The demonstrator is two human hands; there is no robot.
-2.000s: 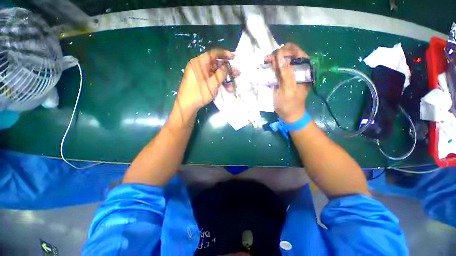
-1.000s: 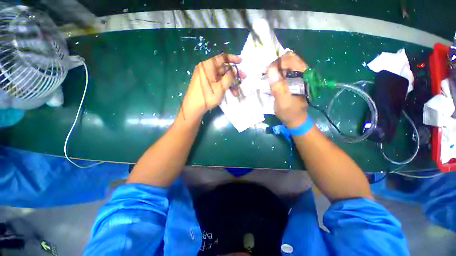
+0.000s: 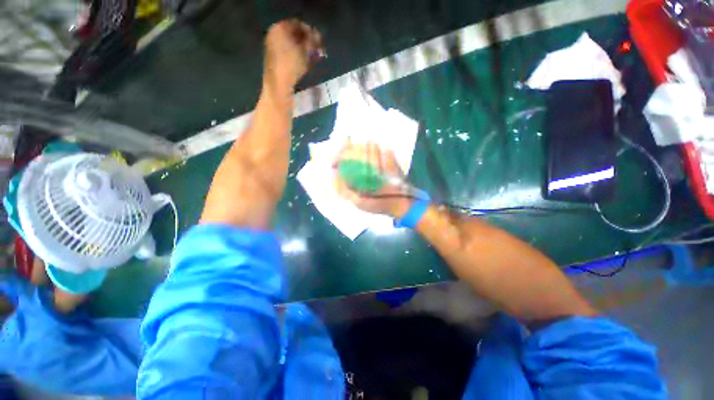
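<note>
My left hand (image 3: 293, 51) is stretched out over the dark far lane, fingers curled and blurred. A small dark, shiny workpiece (image 3: 318, 54) shows at its fingertips; its details are unclear. My right hand (image 3: 377, 183) is closed around the dispensing syringe over the tissue. The blurred green cap (image 3: 360, 176) shows at the palm, and the barrel is mostly hidden by the hand. The creased white tissue (image 3: 333, 205) lies under and around my right hand.
A white fan (image 3: 90, 211) stands at left. A black phone-like device (image 3: 579, 141) lies at right beside crumpled tissue (image 3: 575, 64). A red bin (image 3: 654, 35) is at far right. A black lead (image 3: 501, 209) runs right from my right wrist.
My left hand has moved from the tissue forward over the far lane. My right hand has turned, with the green cap now at its palm. The view has swung left and tilted.
</note>
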